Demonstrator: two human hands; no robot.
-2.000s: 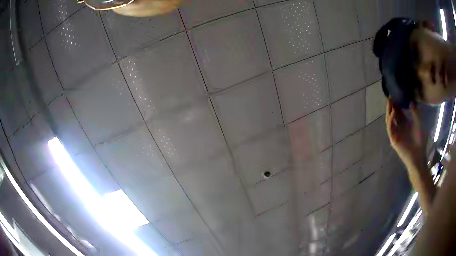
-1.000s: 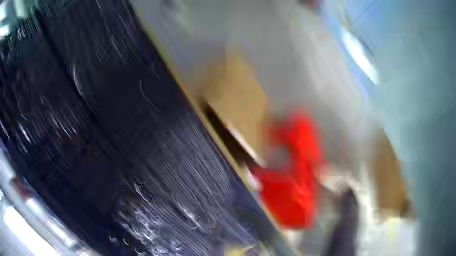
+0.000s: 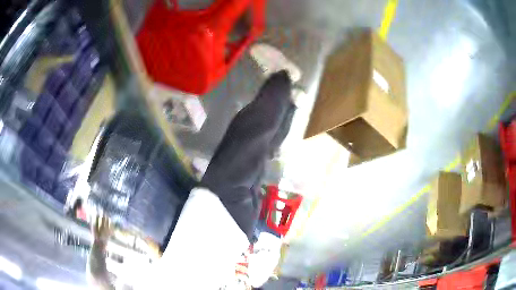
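Observation:
The view is tilted and partly blurred. Neither of my hands can be made out. An open brown carton (image 3: pixel 353 90) stands on the grey floor right of centre, with a white label on one side. A red plastic stool (image 3: pixel 181 48) with cut-out sides is at the upper left. Dark, shiny packed goods (image 3: pixel 133 175) lie on the bench at the left, blurred. A bare hand (image 3: pixel 102 226) and forearm reach up near them at the lower left; whose they are cannot be told.
A person's dark trousers (image 3: pixel 243 136) and white top (image 3: pixel 201 243) fill the lower middle. A smaller red stool (image 3: pixel 280 209) is beside the legs. More cartons (image 3: pixel 447 204) stand at the right near a yellow floor line (image 3: pixel 396 212). A white box (image 3: pixel 184 110) is beside the bench edge.
The view has swung from the ceiling and a person's capped head to the bench and floor. The red stool now shows at the upper left, and the carton shows more clearly.

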